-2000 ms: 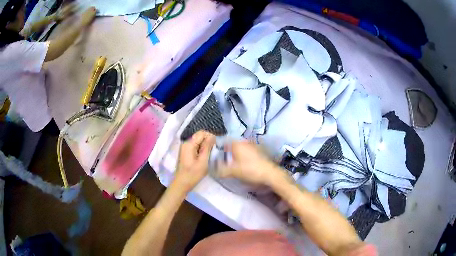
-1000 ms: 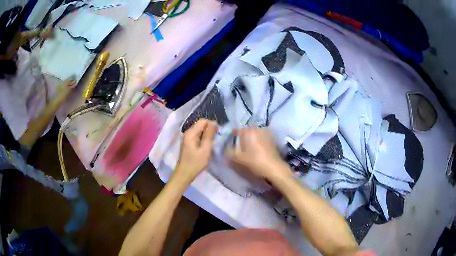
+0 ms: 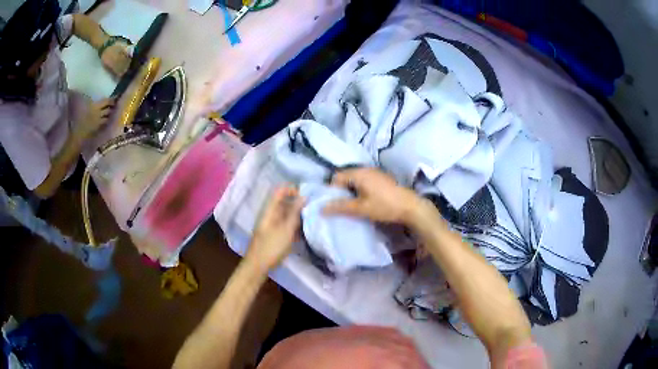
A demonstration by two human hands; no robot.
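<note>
My right hand (image 3: 371, 196) grips the edge of a pale blue-white garment panel (image 3: 345, 234) near the table's front edge. My left hand (image 3: 280, 220) is beside the panel's left edge, blurred; whether its fingers hold the cloth cannot be told. A heap of cut panels (image 3: 444, 155), pale on one side and dark speckled on the other, lies beyond and right of my hands. At its right, a tied bundle (image 3: 535, 254) is gathered at one point and fans out. Another crumpled panel (image 3: 317, 148) lies just beyond my hands.
An iron (image 3: 160, 108) with a yellow-brown handle lies on the left table (image 3: 209, 65), near a pink pad (image 3: 187, 198). A coworker's hands (image 3: 115, 58) hold a dark strip there. Scissors (image 3: 249, 7) lie behind. A grey pointed plate (image 3: 608, 166) is at right.
A pale panel now lies under my right hand, and cloth at the heap's left has shifted and folded over the dark piece. The coworker has moved and now holds a dark strip.
</note>
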